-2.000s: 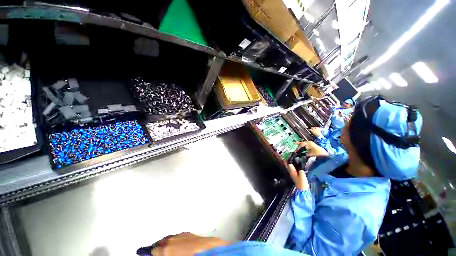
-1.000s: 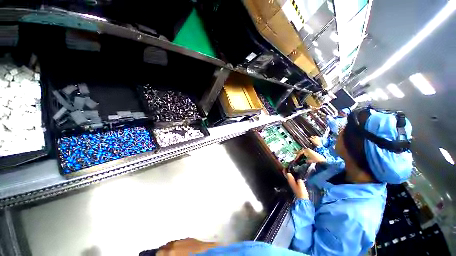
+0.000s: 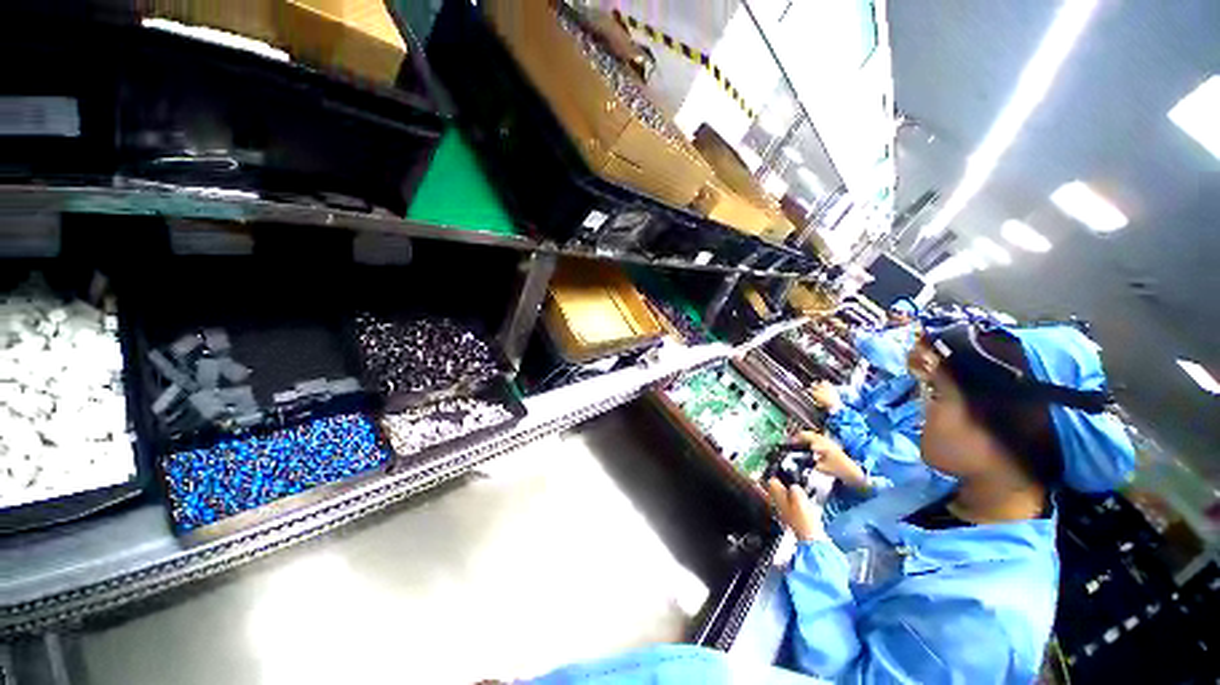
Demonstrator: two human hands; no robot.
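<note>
My right sleeve [image 3: 642,666] crosses the bottom edge from the right. Only a sliver of my right hand [image 3: 498,681] shows at its left end, cut off by the edge, so its fingers and any held thing are hidden. My left hand is out of the picture. Nearest in front lies a shiny pale metal plate [image 3: 442,562] with strong glare. Behind it are open black trays of white connectors [image 3: 60,402], small blue components [image 3: 274,466], grey blocks [image 3: 201,381], black components [image 3: 422,355] and small pale components [image 3: 448,422].
A conveyor rail [image 3: 335,515] runs between plate and trays. At the right, a person in blue smock and cap [image 3: 923,562] holds dark things over a framed green circuit board [image 3: 729,418]. More people sit beyond. Shelves above hold cardboard boxes [image 3: 602,114]; a yellow-brown box [image 3: 598,311] stands below.
The view has tilted up, showing more of the upper shelf. My right hand has slipped almost wholly below the bottom edge. The other person's head is turned more towards me.
</note>
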